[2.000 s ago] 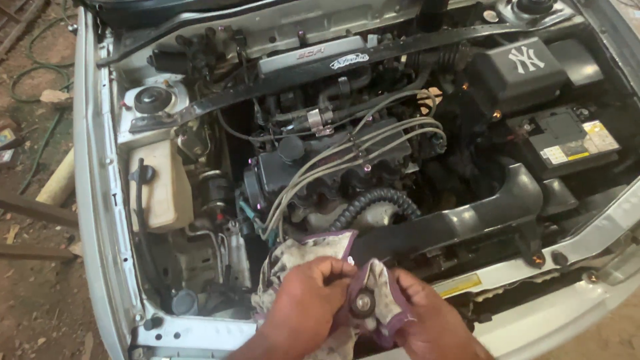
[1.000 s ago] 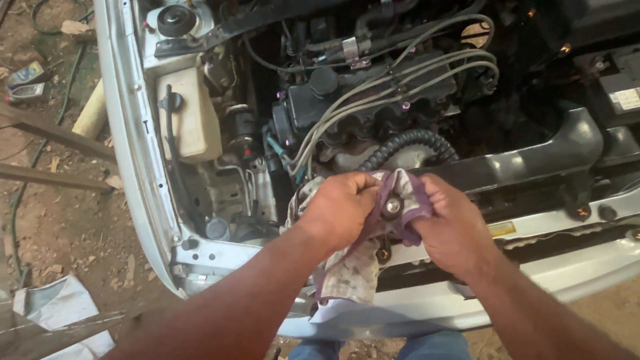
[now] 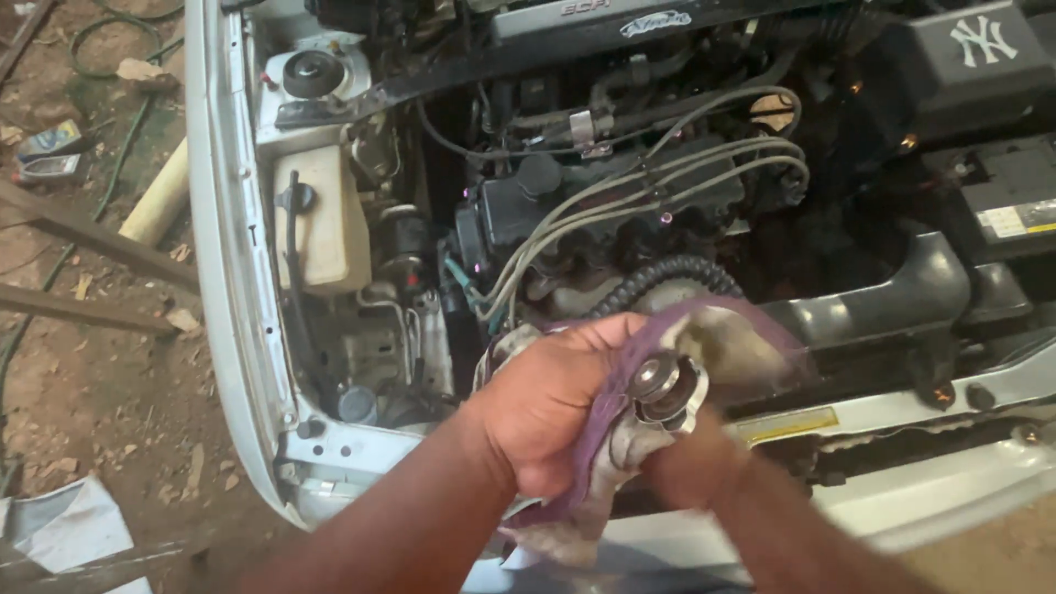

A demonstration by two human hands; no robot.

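Note:
My left hand (image 3: pixel 553 404) is closed on a stained white cloth with a purple edge (image 3: pixel 726 338). A metal radiator cap (image 3: pixel 668 389) lies against the cloth between my hands, its underside with the round seal turned up toward me. My right hand (image 3: pixel 693 462), blurred and partly covered by the cloth, is just below the cap; its fingers are hidden, so its hold cannot be told. Both hands are over the front edge of the engine bay, in front of a black corrugated hose (image 3: pixel 660 276).
Behind my hands is the engine's black valve cover (image 3: pixel 511 210), crossed by grey ignition leads (image 3: pixel 594 210). A whitish plastic reservoir (image 3: pixel 322 227) stands at the left, the battery (image 3: pixel 1002 194) at the right. The car's silver front edge (image 3: pixel 916 495) runs below. Wooden bars (image 3: pixel 91 243) lie outside the left fender.
The cloth now spreads out to the right above the cap, and my right hand has moved down beneath it. The cap's underside shows more fully. The view has shifted.

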